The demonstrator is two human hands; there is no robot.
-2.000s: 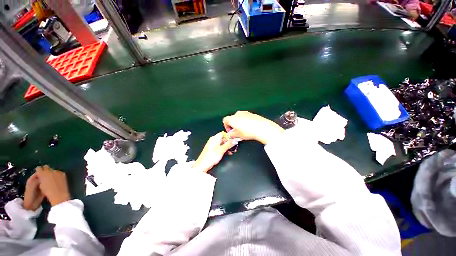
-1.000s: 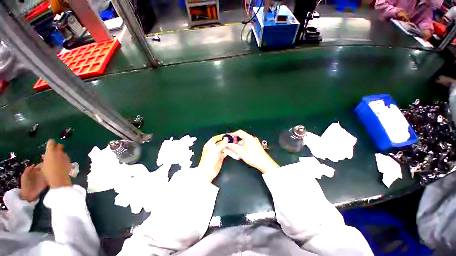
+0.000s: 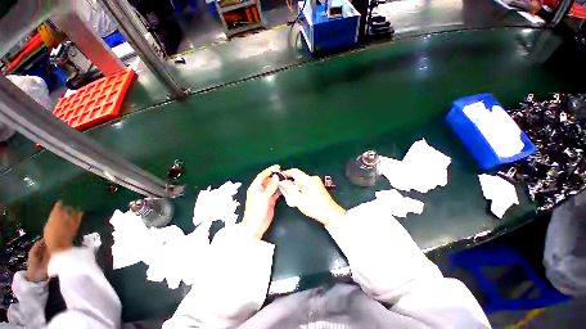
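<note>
My left hand [image 3: 259, 200] and my right hand [image 3: 311, 196] meet over the green belt in the middle of the view. Between the fingertips they hold a small dark workpiece [image 3: 280, 176], mostly hidden by the fingers. A small white wipe [image 3: 289, 190] is pinched by my right hand against it. Another small workpiece [image 3: 329, 182] lies on the belt just right of my right hand. A clear dispenser bottle [image 3: 365, 169] with a metallic top stands farther right, beside loose white wipes [image 3: 424, 167].
A second bottle [image 3: 152, 211] and wipes [image 3: 168, 247] lie left. A blue bin [image 3: 491, 132] of wipes and a dark heap of workpieces [image 3: 554, 151] are at right. Another person's hands [image 3: 59, 231] are at far left. A grey post [image 3: 83, 149] slants over the belt.
My right hand has moved off the right bottle's side and both hands now meet slightly further left around the workpiece. The other person's hands at far left have moved.
</note>
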